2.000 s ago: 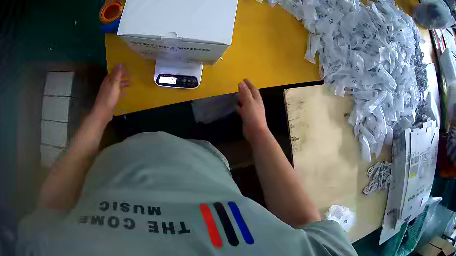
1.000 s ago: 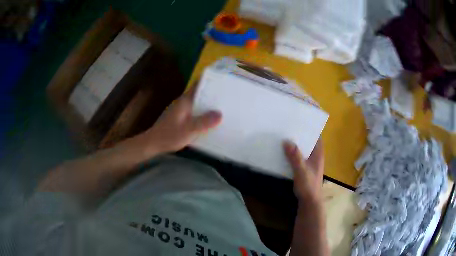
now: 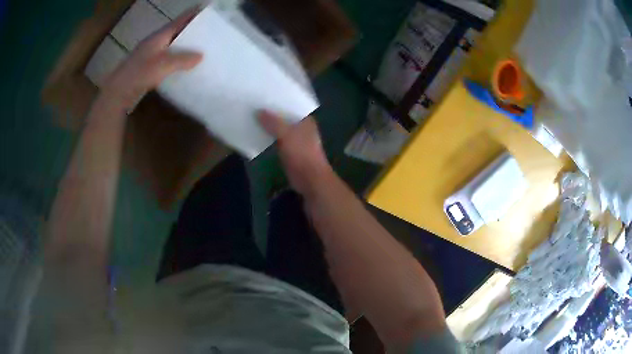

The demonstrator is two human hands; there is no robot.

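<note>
A white product box (image 3: 235,79) is held between my two hands, tilted, above a large brown shipping carton (image 3: 163,155). My left hand (image 3: 149,66) grips its left end, thumb on the white face. My right hand (image 3: 294,142) grips its lower right end, thumb on the same face. A dark round print shows in part on its far side. White boxes (image 3: 107,62) sit in the carton at its left side. The held box hides part of the carton's inside. The picture is blurred.
The yellow table (image 3: 416,176) at the right bears a white digital scale (image 3: 488,193) and a blue tape dispenser with an orange wheel (image 3: 508,79). White foam or plastic (image 3: 589,76) lies behind. A heap of small white packets (image 3: 547,276) is at the lower right. A printed bag (image 3: 409,55) is beyond the table.
The box went from the scale into both hands, then left, away from the table and over the carton. The view has turned toward the carton, and the scale now shows bare.
</note>
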